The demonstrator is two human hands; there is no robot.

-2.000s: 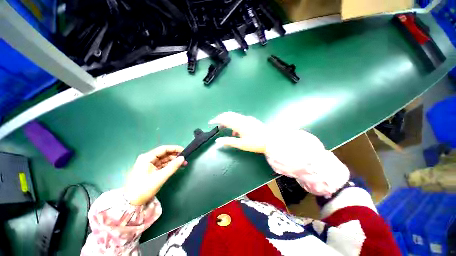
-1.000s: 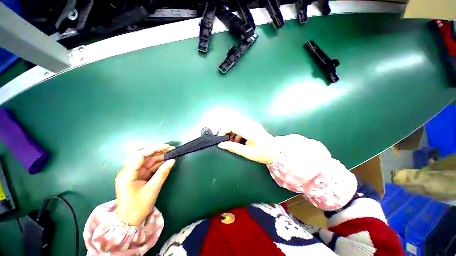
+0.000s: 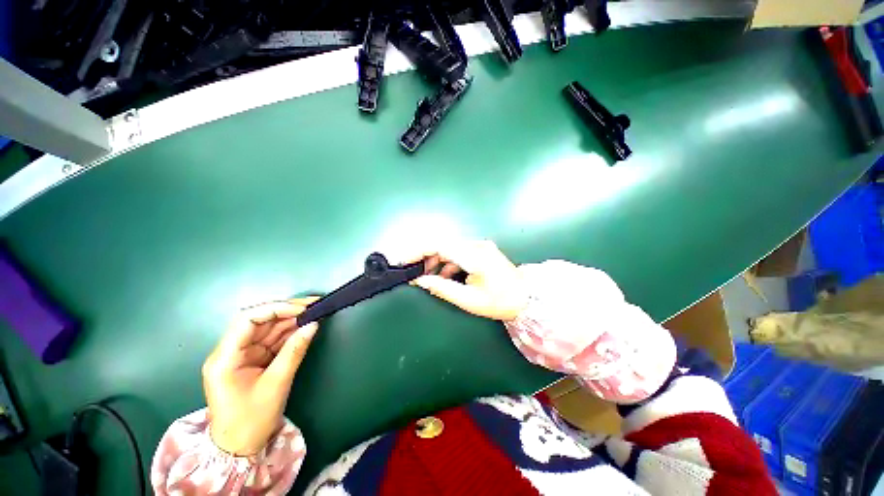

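A slim black plastic part (image 3: 361,289) with a small round ear on its upper edge is held above the green tabletop. My left hand (image 3: 254,373) pinches its left end between thumb and fingers. My right hand (image 3: 475,281) pinches its right end. The smooth face of the part shows. The ear points away from me and lies nearer the right end. The fingertips partly hide both ends.
Set-aside black parts (image 3: 434,114) lie across the white rail (image 3: 242,95), with the heap (image 3: 184,44) behind. A lone part (image 3: 598,121) lies on the green top (image 3: 242,203). Purple roll (image 3: 34,308) at left, red-black tool (image 3: 849,87) at right, carton (image 3: 703,334) below the edge.
Two seconds ago only my left hand held the part and my right hand was open beside it. Now both hands hold it, and the ear has turned more into view. The view has shifted.
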